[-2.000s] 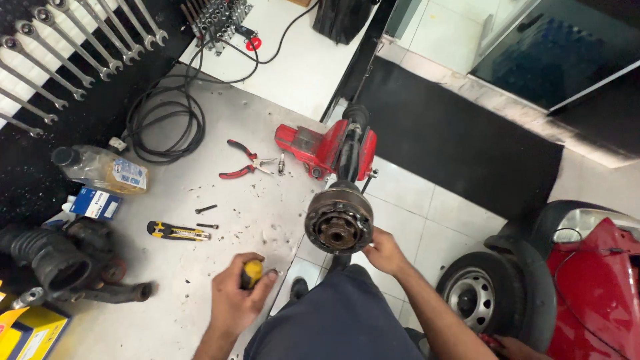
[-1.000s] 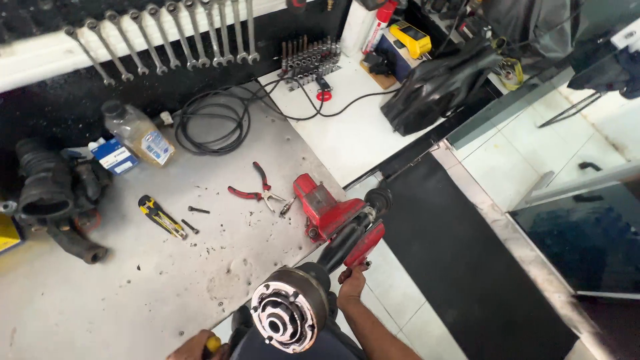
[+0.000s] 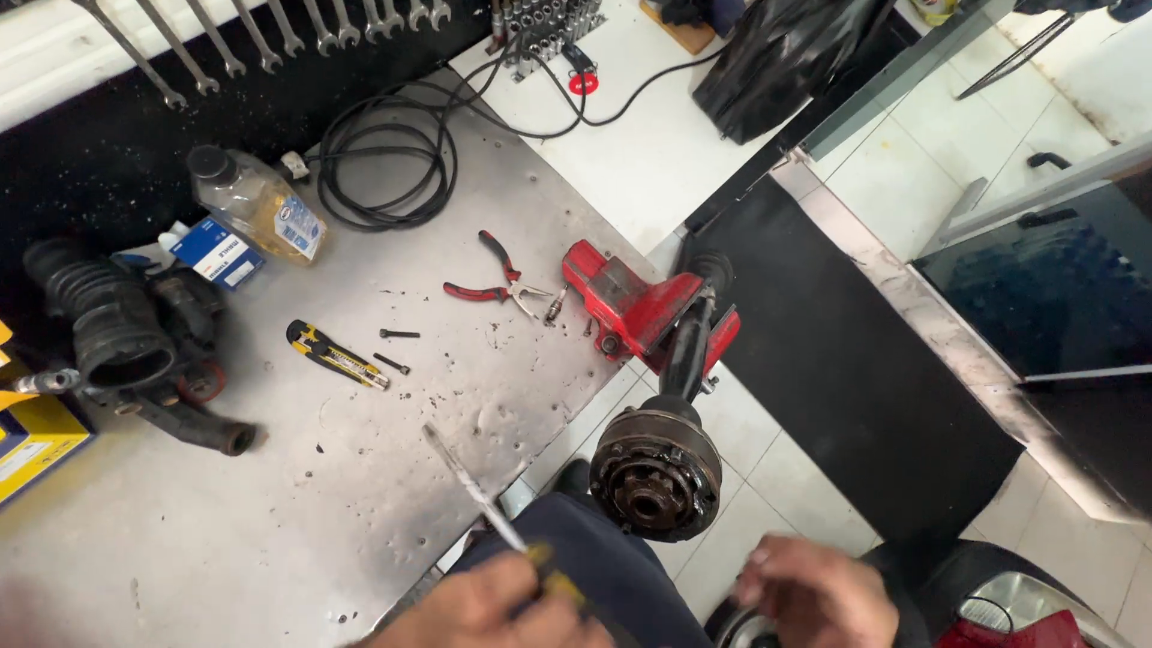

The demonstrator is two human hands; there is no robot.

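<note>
A drive shaft is clamped in a red bench vise at the bench edge, its greasy CV joint facing me. At the bottom of the view my left hand grips a screwdriver by its yellow and black handle, the blurred blade pointing up and left over the bench. My right hand, also blurred, is below and right of the joint, apart from it, with fingers curled; whether anything is in it cannot be told.
On the metal bench lie pliers, a utility knife, two bolts, a coiled black cable, an oil bottle and a black rubber hose. Wrenches hang behind. A car headlight shows at lower right.
My right hand, near the vise one second ago, is now below the joint and off the shaft. My left hand has come up, showing the screwdriver's blade. The view has shifted.
</note>
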